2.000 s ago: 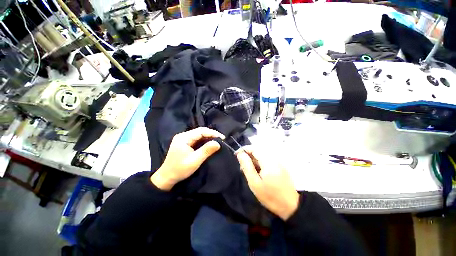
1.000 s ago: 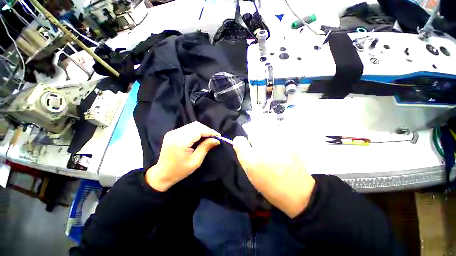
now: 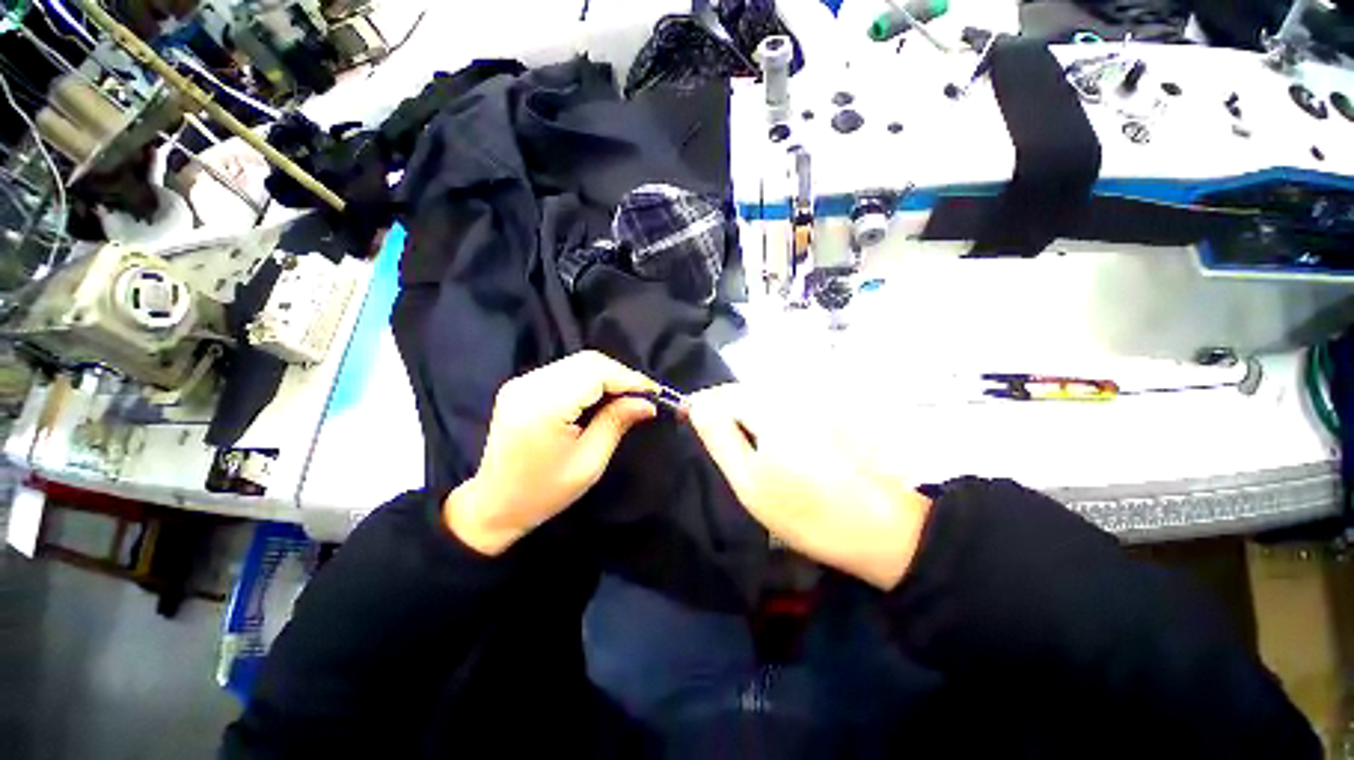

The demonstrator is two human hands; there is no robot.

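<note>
The dark garment (image 3: 498, 253) lies in a heap left of the needle area and hangs over my lap. A plaid lining patch (image 3: 670, 235) shows on it. My left hand (image 3: 557, 443) pinches an edge of the garment between thumb and fingers. My right hand (image 3: 802, 483) is close beside it, its fingertips nearly touching the left ones. A small shiny tool tip (image 3: 668, 398) shows between the fingertips; the rest is hidden in my right hand, and I cannot tell which tool it is.
The white sewing machine (image 3: 891, 134) stands at the right with a black fabric strip (image 3: 1044, 141) over it. A red-yellow handled tool (image 3: 1054, 388) lies on the table. A tape measure (image 3: 1188, 506) runs along the front edge. Another machine (image 3: 146, 305) stands left, a blue crate (image 3: 272, 594) below.
My right hand has moved closer to my left fingertips, and less of the thin tool shows between them. The whole view has shifted, so the machine and garment appear higher.
</note>
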